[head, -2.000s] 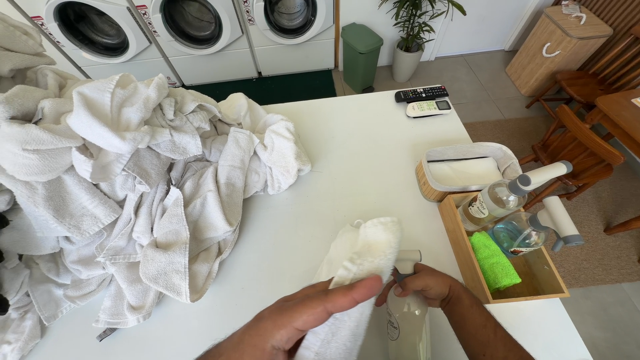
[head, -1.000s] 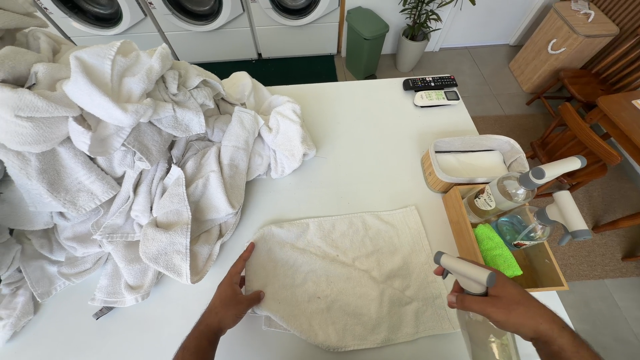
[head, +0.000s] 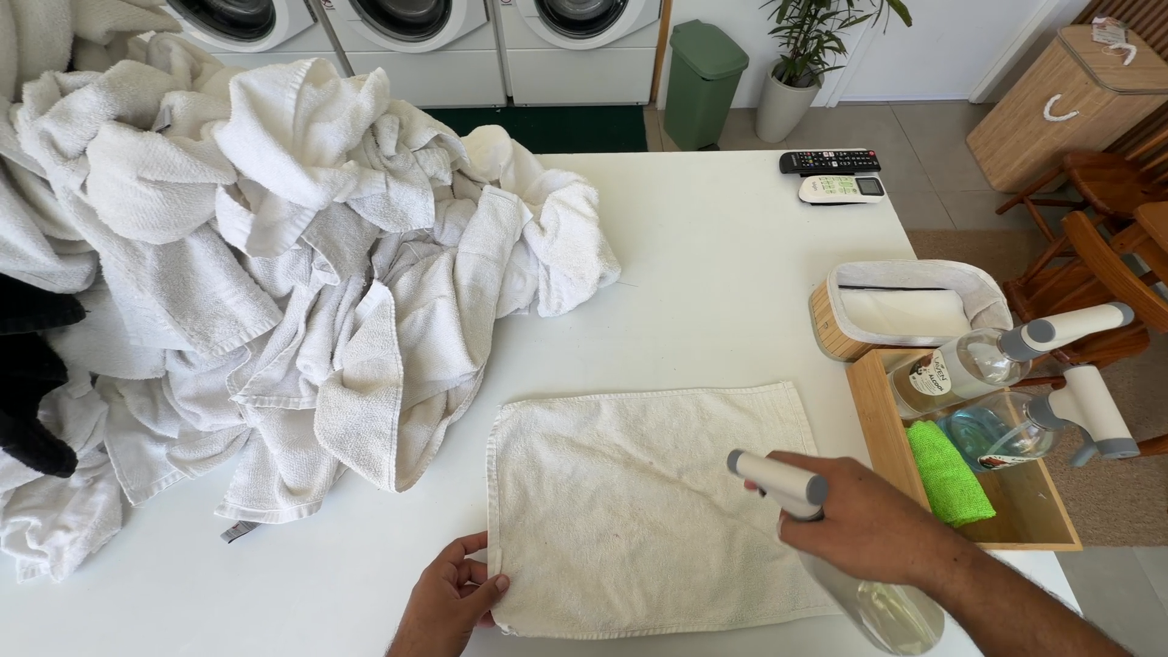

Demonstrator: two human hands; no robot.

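A white terry towel (head: 639,511) lies spread flat on the white table (head: 675,301). My left hand (head: 456,589) pinches its lower left edge between thumb and fingers. In my right hand (head: 858,516) is a clear spray bottle (head: 890,607) with a white and grey trigger head, held tilted over the towel's right side, the nozzle pointing left. The bottle holds pale liquid. To the left, a large heap of crumpled white towels (head: 347,237) covers much of the table.
At right, a wooden box (head: 881,429) holds two spray bottles (head: 958,370) and a green cloth (head: 949,474). Behind it stands a lined basket (head: 830,315). Two remote controls (head: 830,162) lie at the far corner. A black item (head: 32,401) rests against the heap's left side.
The towel, held up and bunched two seconds ago, now lies flat. My left hand has gone to its lower left edge. My right hand has brought the spray bottle over the towel.
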